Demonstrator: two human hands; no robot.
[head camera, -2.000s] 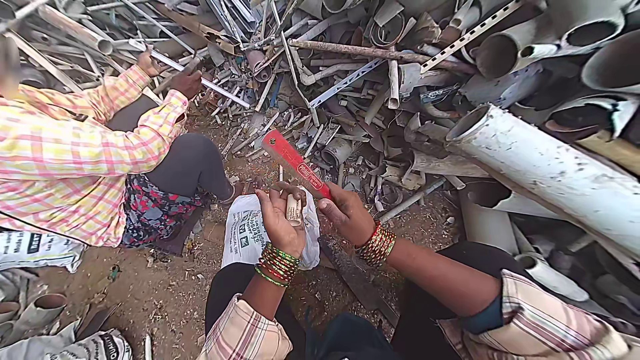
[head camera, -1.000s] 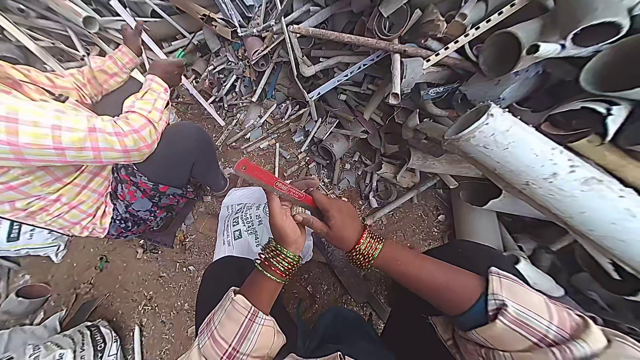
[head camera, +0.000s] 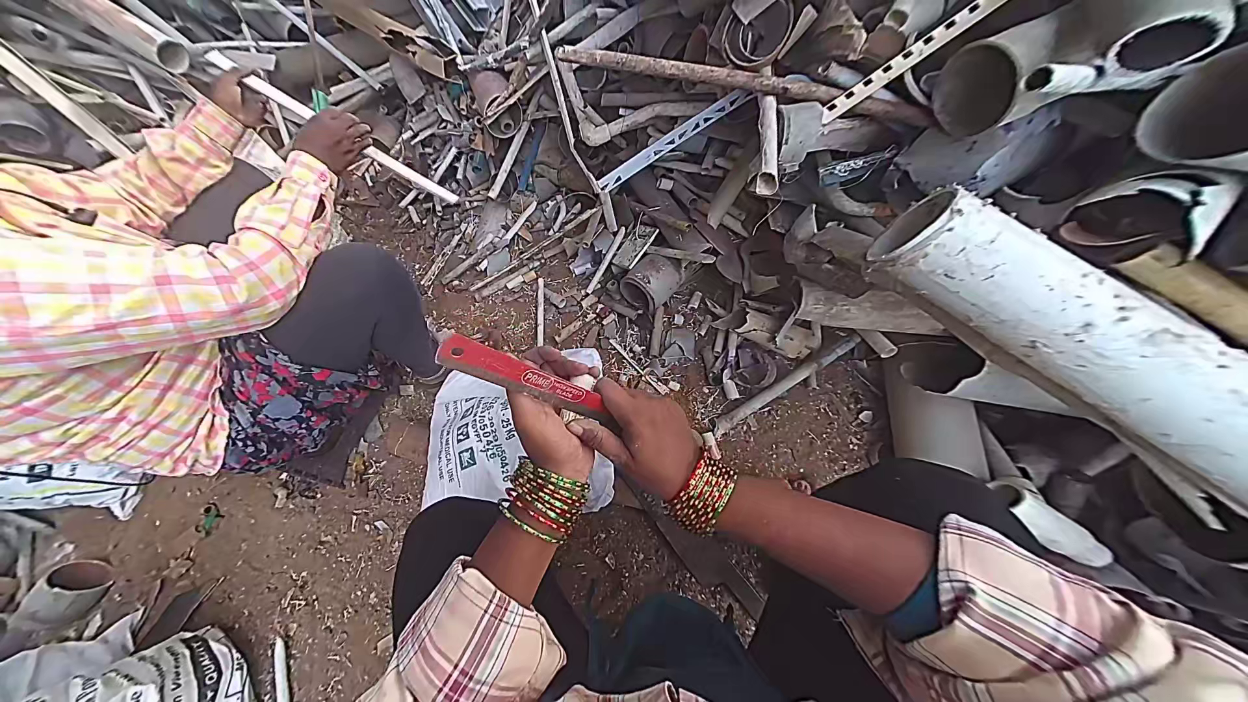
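Note:
My right hand (head camera: 648, 439) grips the near end of a red hacksaw blade (head camera: 487, 366) with a hole in its far end, marked Prime. The blade slants up and left, across the top of my left hand (head camera: 551, 424). My left hand is closed around a small whitish piece (head camera: 582, 383), mostly hidden by the fingers and the blade; its kind is unclear. Both hands touch each other above a white printed sack (head camera: 453, 429) lying on the dirt between my knees.
Another person (head camera: 127, 302) sits at left, both hands on a thin white strip (head camera: 409, 175). Broken pipes and plastic scraps (head camera: 673, 214) are heaped ahead. A large white pipe (head camera: 1063, 302) slants down at right, near my right knee. Printed sacks (head camera: 185, 673) lie at lower left.
The red blade has swung from steeply upright to a flatter slant over my left hand. My right hand has moved in against my left. The other person's white strip has shifted.

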